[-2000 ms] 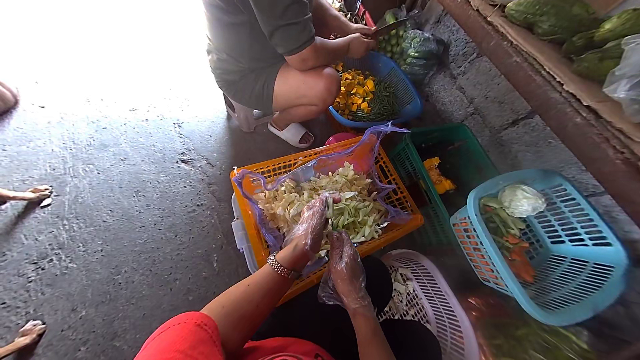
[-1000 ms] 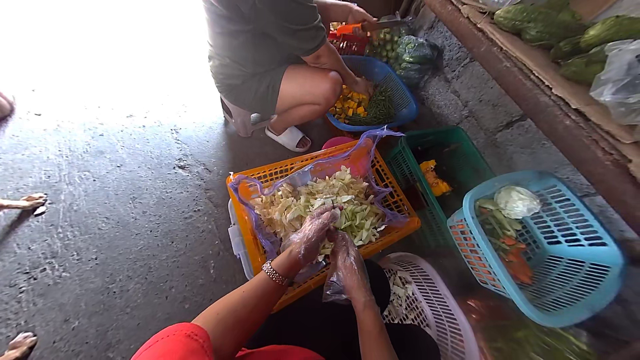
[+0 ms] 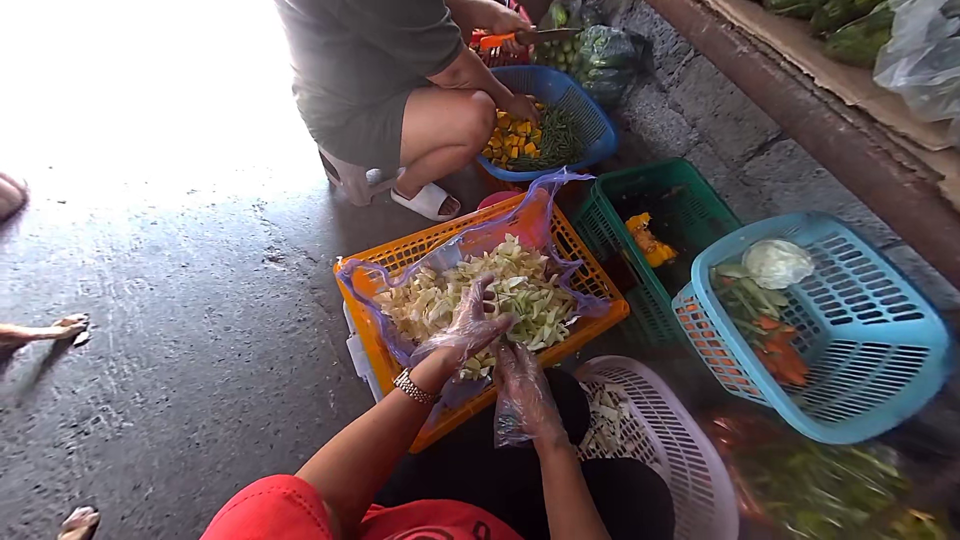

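Note:
Both of my hands wear clear plastic gloves and meet over the near edge of an orange plastic crate (image 3: 442,433). Chopped pale green and cream vegetable pieces (image 3: 517,289) fill it, on a purple mesh bag (image 3: 375,277) spread inside. My left hand (image 3: 472,322), with a metal watch at the wrist, has its fingers spread above the pieces. Close beside it, my right hand (image 3: 521,386) points fingers-up at the crate's edge; whether it holds something small cannot be made out. A pale lilac basket (image 3: 690,442) with white cut pieces stands right of my knees.
A person (image 3: 442,112) squats ahead, one hand with an orange-handled knife (image 3: 525,37), the other in a blue basket (image 3: 592,120) of cut squash and green beans. To the right stand a green crate (image 3: 675,176) and a light blue basket (image 3: 885,375). Animal paws (image 3: 71,328) show at left.
My left hand's fingers have spread apart over the pieces. The other person's free hand has gone down into the blue basket since the earliest frame.

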